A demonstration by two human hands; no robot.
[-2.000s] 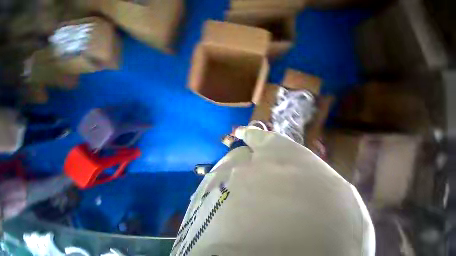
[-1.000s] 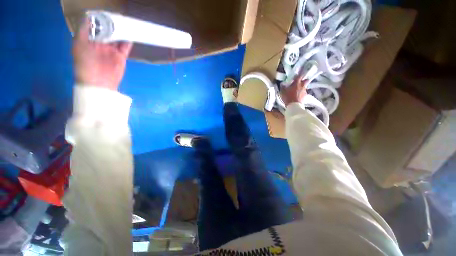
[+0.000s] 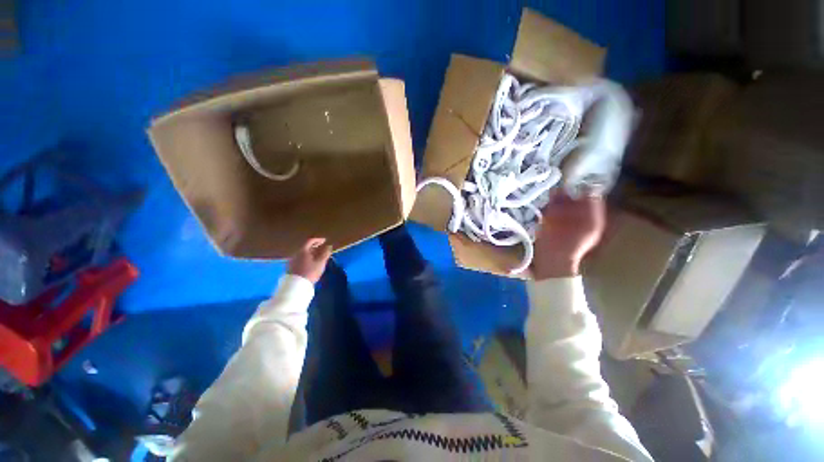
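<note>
My left hand is at the near edge of a large open cardboard box; the fingers touch or grip its rim. One white curved neck fan part lies inside this box. My right hand holds a blurred white neck fan part above the right side of a second open box. That second box holds a heap of white curved neck fan parts. One curved part hangs over its left flap.
A red plastic stool and a grey one stand at the left. More cardboard boxes stand at the right. My legs are just below the two boxes on the blue floor. A bright glare is at the lower right.
The white part that my left hand held is no longer in it; one lies in the large box. My right hand has lifted a white part from the heap. Both boxes appear farther away.
</note>
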